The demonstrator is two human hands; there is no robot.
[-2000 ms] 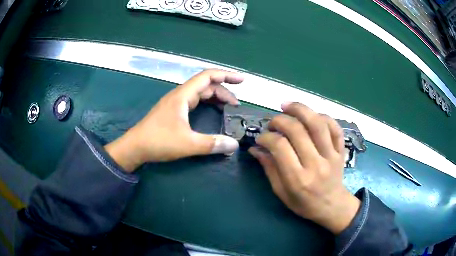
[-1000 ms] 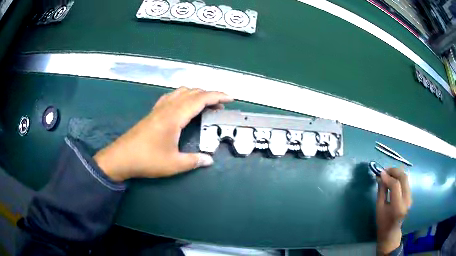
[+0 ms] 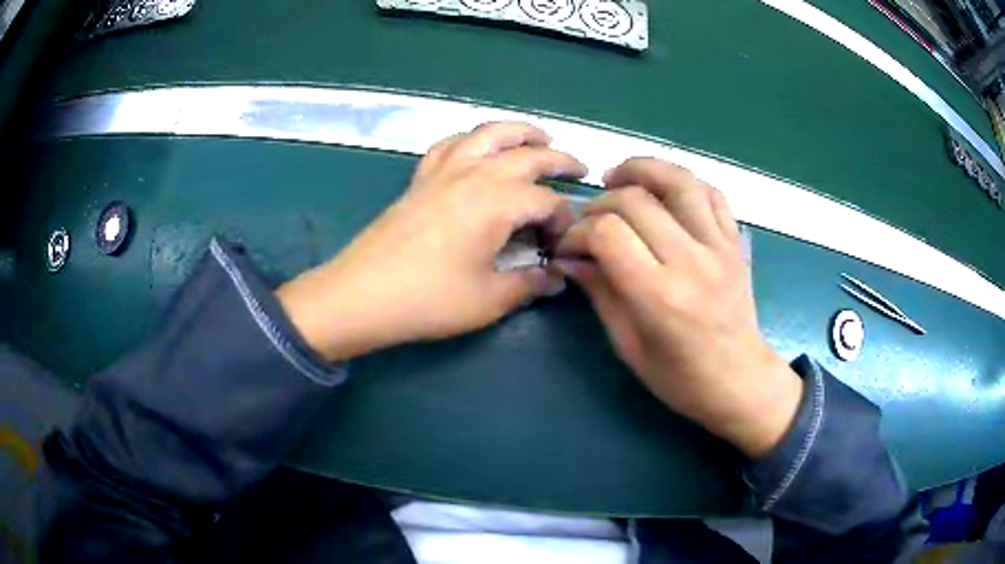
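Note:
The four-station housing (image 3: pixel 520 256) lies in front of me, almost fully covered by my hands; only a pale bit at its left end and slivers of its back edge show. My left hand (image 3: pixel 430 242) is around its left end, thumb in front and fingers behind. My right hand (image 3: pixel 683 303) lies over the rest, its thumb and index fingertips pinched together at the left part, touching or nearly touching my left fingers. Whether a small part is between the fingertips is hidden. A pale disc (image 3: pixel 846 334) lies at the right, beside silver tweezers (image 3: pixel 884 305).
A dark ring (image 3: pixel 114 228) and a smaller silver ring (image 3: pixel 58 250) lie at the left. A ringed housing (image 3: pixel 601 19) lies at the back, with others at the back left (image 3: pixel 138 13) and far right (image 3: pixel 974 165). A silver strip (image 3: pixel 276 116) crosses the green bench.
My right hand has moved from the disc at the right back over the housing. The disc now lies flat on the bench. My left fingers have closed in over the housing's left end.

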